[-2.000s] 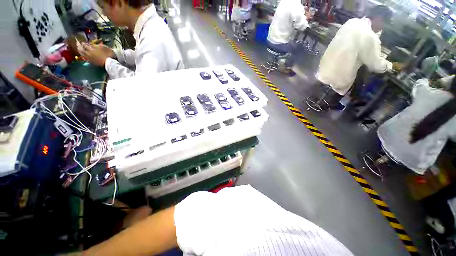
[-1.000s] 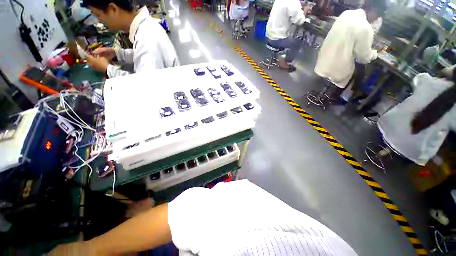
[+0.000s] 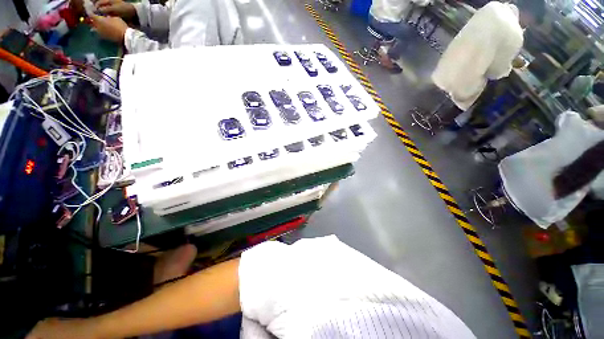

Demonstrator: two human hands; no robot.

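Observation:
The right arm in a white striped sleeve reaches across the bottom to the left. My right hand (image 3: 56, 328) is dim and cut off by the lower left edge; its fingers and anything in them cannot be made out. My left hand is not in view. Nearest in front is a stack of white foam trays (image 3: 179, 93) on green-topped shelving, with rows of dark watches (image 3: 261, 118) in the top tray's slots and more along the layer below. A dark watch (image 3: 124, 210) on a white lead lies at the bench corner left of the trays.
A blue power supply (image 3: 26, 132) with red digits stands at left beside tangled white leads (image 3: 86, 189). An orange multimeter edge (image 3: 23, 63) shows behind. A person in white (image 3: 199, 23) works beyond the trays. Yellow-black floor tape (image 3: 424, 165) and seated people are right. A skin-coloured shape below the bench is unclear.
The view has tilted down and come closer to the trays; the other person's head has left the picture. My right hand remains at the lower left edge, now slightly more visible.

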